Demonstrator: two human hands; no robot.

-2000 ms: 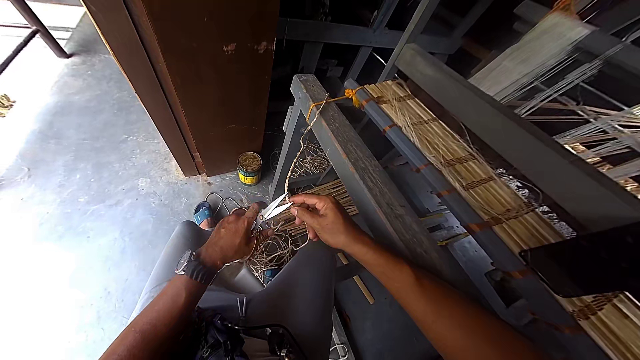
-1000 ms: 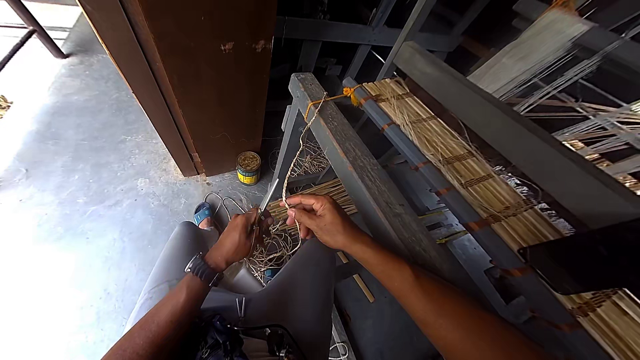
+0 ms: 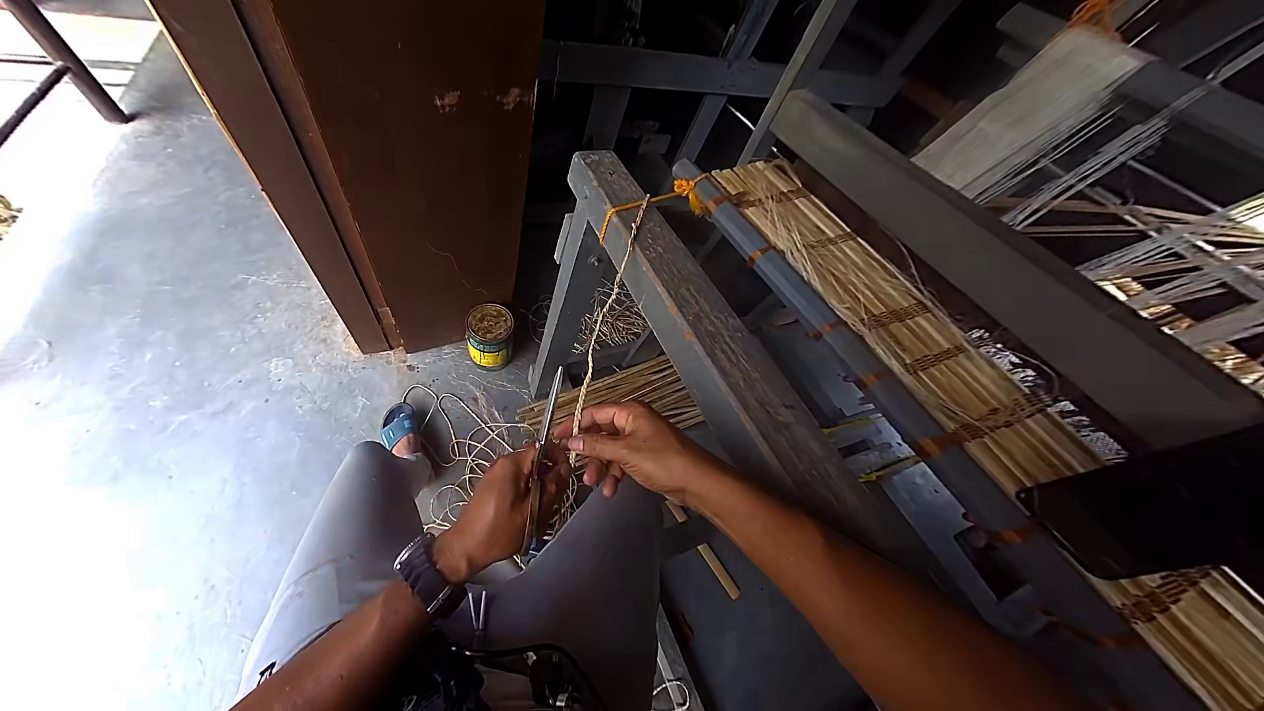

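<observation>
A braided natural-fibre cord (image 3: 599, 331) runs down from an orange string (image 3: 642, 204) tied across the top of a grey wooden loom beam. My right hand (image 3: 627, 446) pinches the cord's lower part between thumb and fingers. Just left of it, my left hand (image 3: 513, 504) holds a pair of metal scissors (image 3: 547, 420) upright, with the blades together and pointing up. The handles are partly hidden by the fingers. Loose loops of cord (image 3: 464, 434) lie below and behind the left hand, over the floor near my foot.
On the loom's roller (image 3: 820, 306) to the right lies a woven mat of thin slats (image 3: 928, 346). A dark flat object (image 3: 1145, 504) juts in at the right edge. A tin can (image 3: 490, 336) stands by the brown cabinet (image 3: 425, 168). Bundled sticks (image 3: 642, 390) lie behind the beam's leg.
Two seconds ago the scissors lay open beside the cord near my right fingers; now their blades are together and upright. My right hand has moved slightly down the cord.
</observation>
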